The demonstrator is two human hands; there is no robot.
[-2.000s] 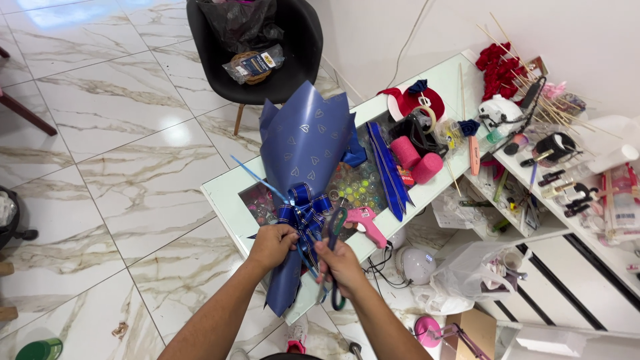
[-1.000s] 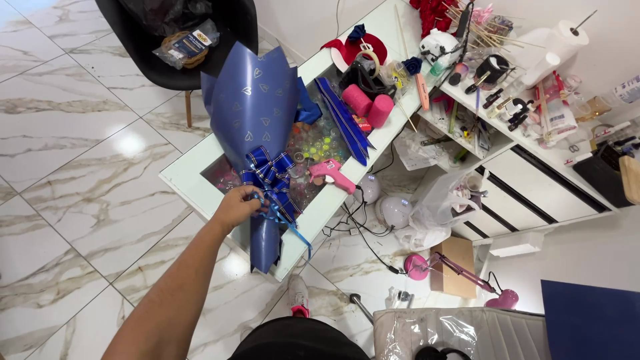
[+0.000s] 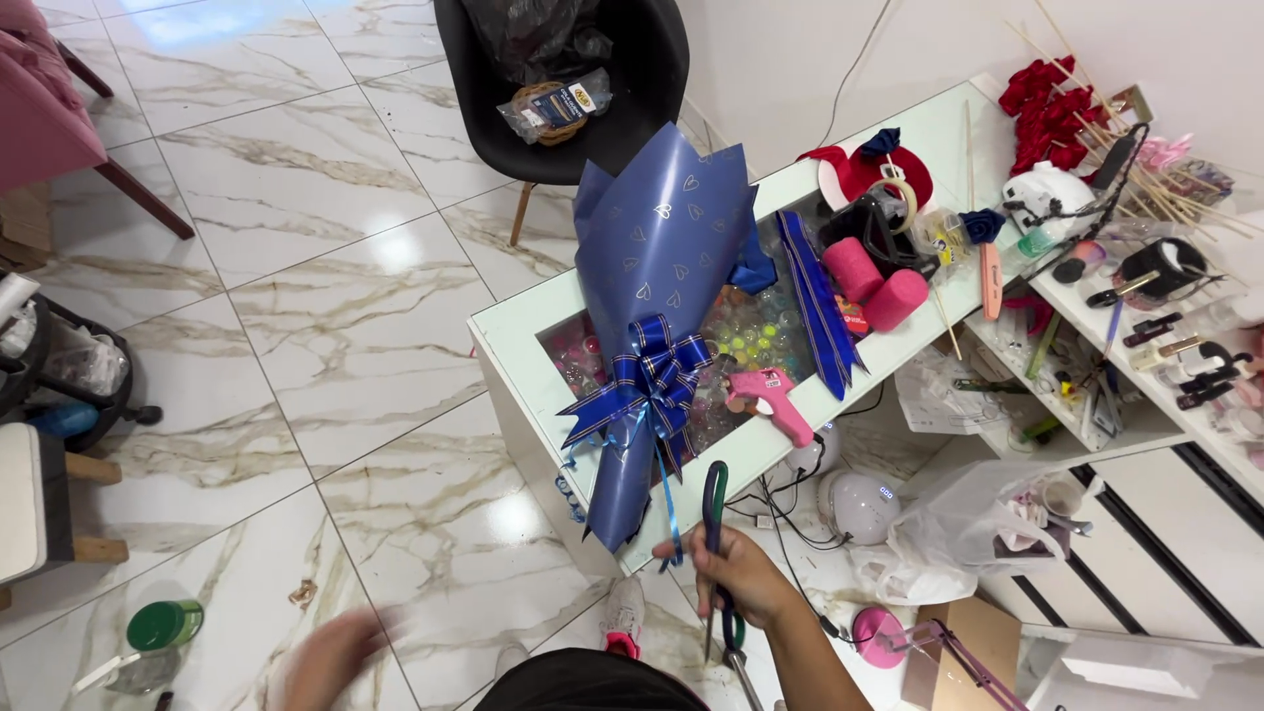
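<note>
A bouquet wrapper of blue paper with gold hearts (image 3: 657, 227) lies on the glass-topped white table. Around its narrow part sits a blue ribbon bow (image 3: 660, 380) with gold stripes. A thin light-blue curling ribbon (image 3: 669, 499) hangs from the bow toward my right hand (image 3: 741, 573). That hand holds dark green-handled scissors (image 3: 715, 504), and its fingertips are at the ribbon's end. My left hand (image 3: 346, 652), blurred and holding nothing, is over the floor at lower left, away from the bouquet. A pink hot glue gun (image 3: 775, 400) lies right of the bow.
Flat blue ribbons (image 3: 820, 301), pink rolls (image 3: 874, 281) and a tape roll (image 3: 901, 202) lie on the white table (image 3: 523, 326). A black chair (image 3: 563, 148) stands behind it. Cables (image 3: 790, 513), lamps and a plastic bag (image 3: 968, 523) are at the right, beside shelves crowded with bottles.
My left hand has left the bow and moved down and left. My right hand, out of view one second ago, is back in view with the scissors, below the bow.
</note>
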